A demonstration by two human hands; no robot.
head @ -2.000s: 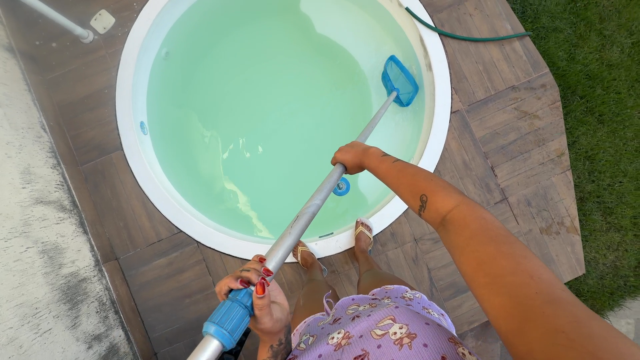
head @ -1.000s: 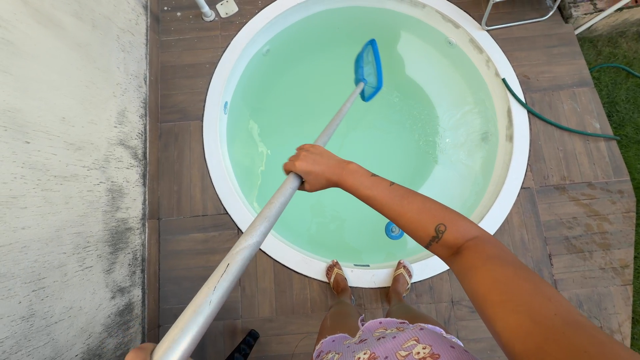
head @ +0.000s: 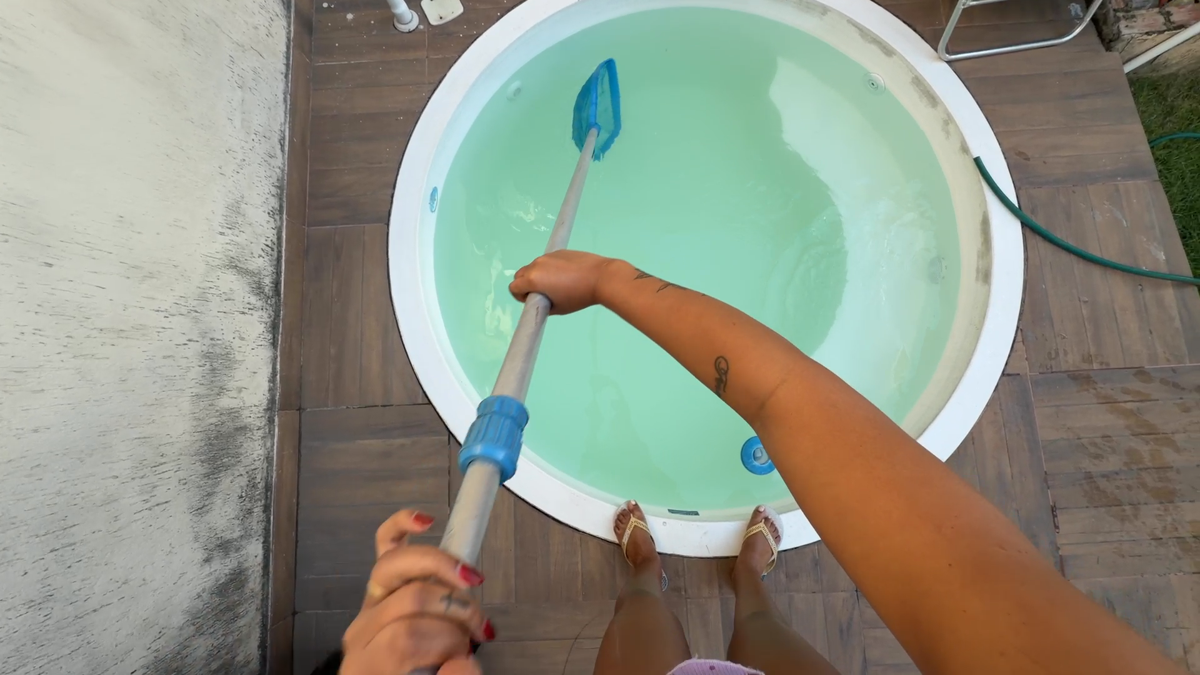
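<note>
My right hand [head: 564,281] grips the grey metal telescopic pole [head: 518,352] about midway along its visible length, over the pool. Below the pole's blue locking collar [head: 494,437], my left hand [head: 419,600] is wrapped around the lower section, with its index finger partly raised. The pole slants up and slightly right to a blue pool skimmer net [head: 597,108] at its far end. The net lies at the upper left part of the round pool [head: 656,272], tilted, at or just in the greenish water. The pole's lower end is hidden by my left hand.
My sandaled feet stand at the pool's white rim [head: 694,537]. A rough wall [head: 131,328] runs along the left. A green hose [head: 1059,239] crosses the rim at right. A metal frame [head: 1022,47] and a white pipe [head: 401,17] stand beyond. Wood-look tiles [head: 356,319] surround the pool.
The skimmer net has moved from the pool's right side to its upper left. My left hand, barely in view one second ago, shows again with the blue collar. The view has shifted.
</note>
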